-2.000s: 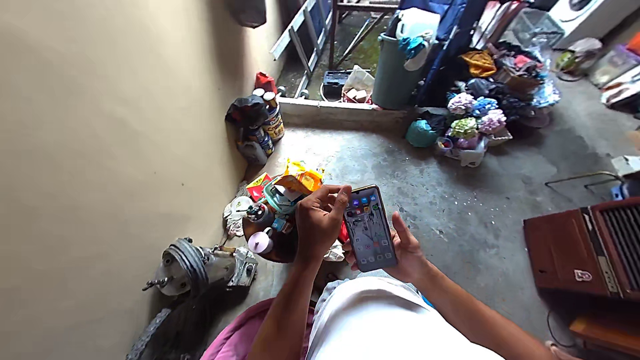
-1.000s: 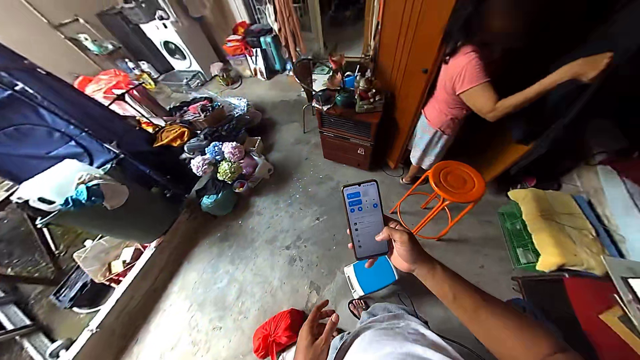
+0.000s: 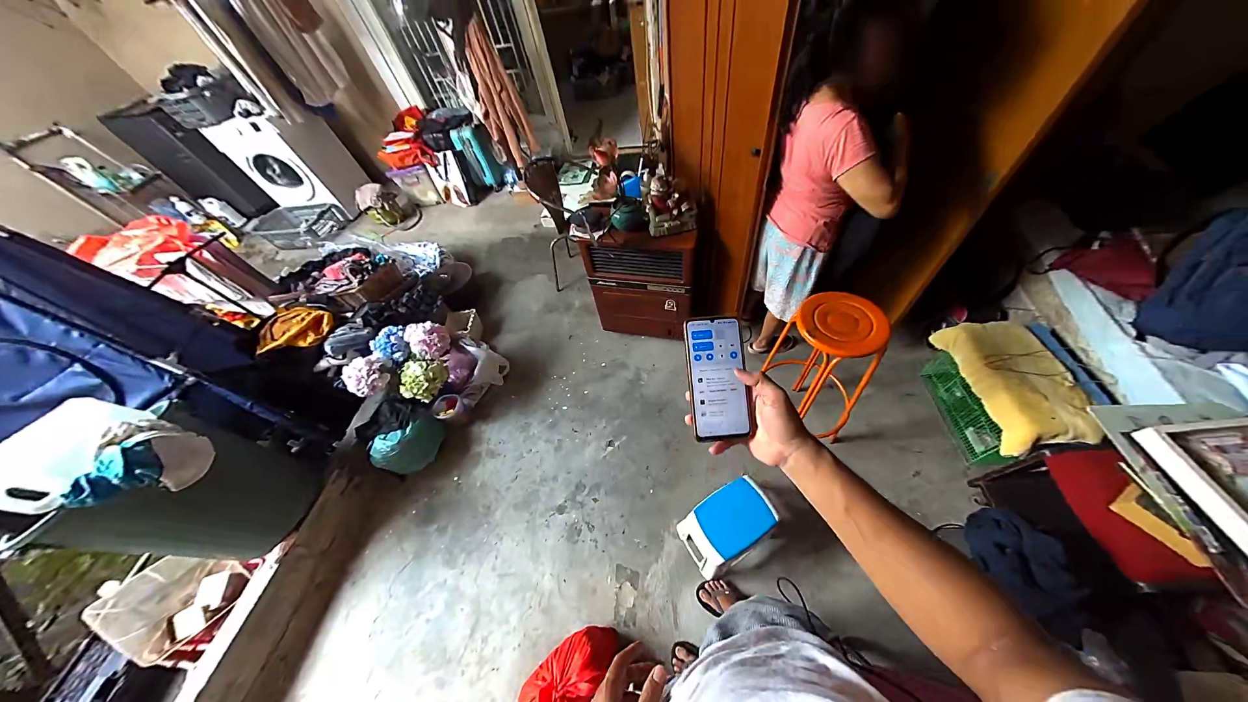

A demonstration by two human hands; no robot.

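Observation:
My right hand holds a smartphone upright, the thumb along its right edge and fingertips showing at the left edge. The phone's screen is lit and faces me. At the bottom edge of the view is my left hand, partly cut off, with its fingers apart and nothing seen in them. It is beside a red plastic bag; whether they touch I cannot tell. Below the phone, a small step stool with a blue top and white sides stands on the concrete floor.
An orange round stool stands right of the phone. Behind it, a person in a pink shirt is at a wooden wardrobe. Artificial flowers and piled clothes lie left. A yellow cushion rests over a green crate at right.
The view has swung far round since two seconds ago. My left hand has left the phone and is now low in view. The person's outstretched arm has drawn in.

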